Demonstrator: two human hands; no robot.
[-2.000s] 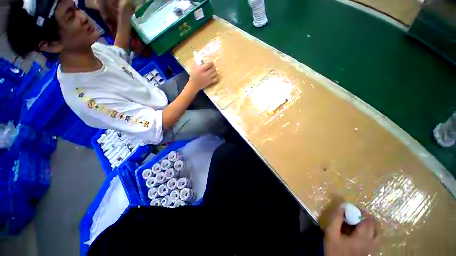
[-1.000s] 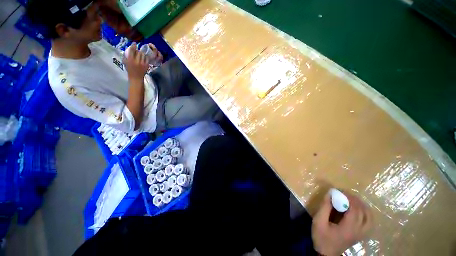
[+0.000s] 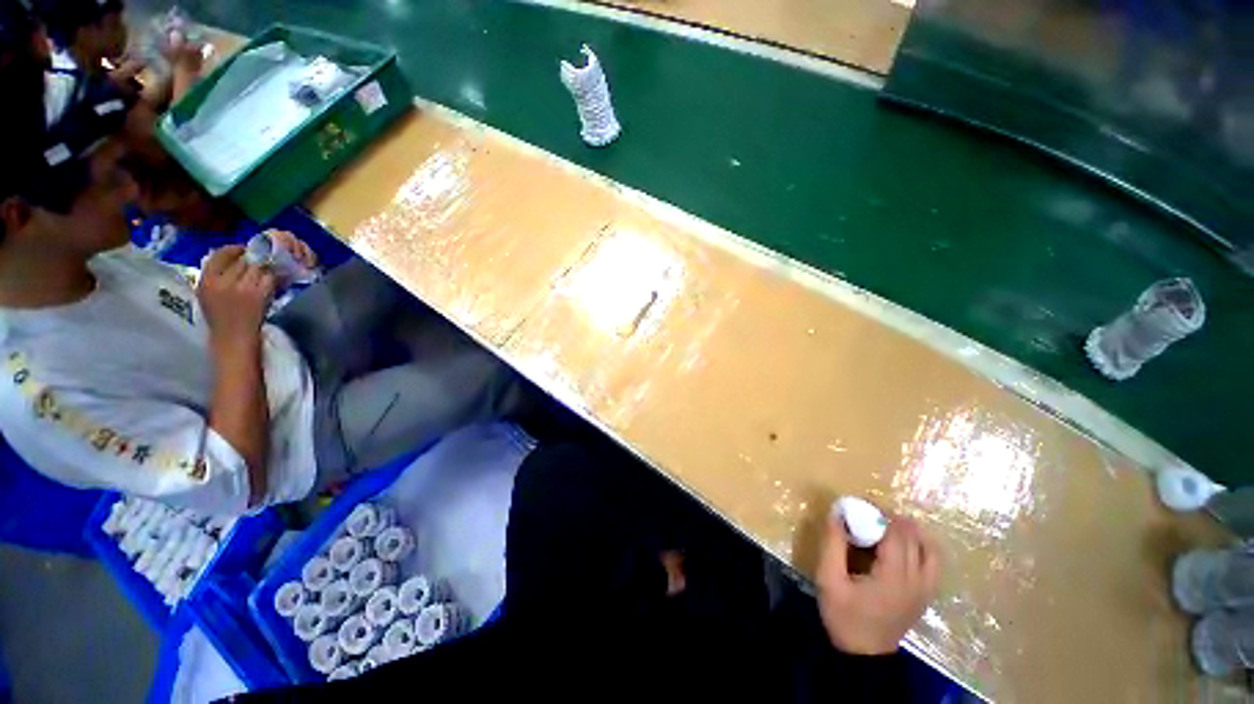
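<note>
My right hand [image 3: 877, 585] is closed around a small smooth white squeeze bottle [image 3: 862, 521], with its greenish nozzle end up, over the bench top's near edge. A small skin-coloured patch, perhaps part of my left hand [image 3: 674, 572], shows against the dark clothing at lower centre; its fingers and anything in it are hidden. White-grey housings [image 3: 334, 597] stand upright in rows in the left blue crate [image 3: 264, 600], their round rims up. More grey housings [image 3: 1216, 578] are at the bench's right end, cut off by the picture edge.
The film-covered brown bench [image 3: 743, 371] borders a green belt [image 3: 811, 206]. One housing [image 3: 591, 99] stands on the belt; another [image 3: 1146, 329] leans at right. A small white object [image 3: 1185, 487] is at right. A coworker sits at left beside a green crate [image 3: 305, 151], holding a housing.
The view has swung right, so the bench's right end and more belt show. My right hand still holds the bottle. The coworker's hand has left the bench and both hands now hold a housing.
</note>
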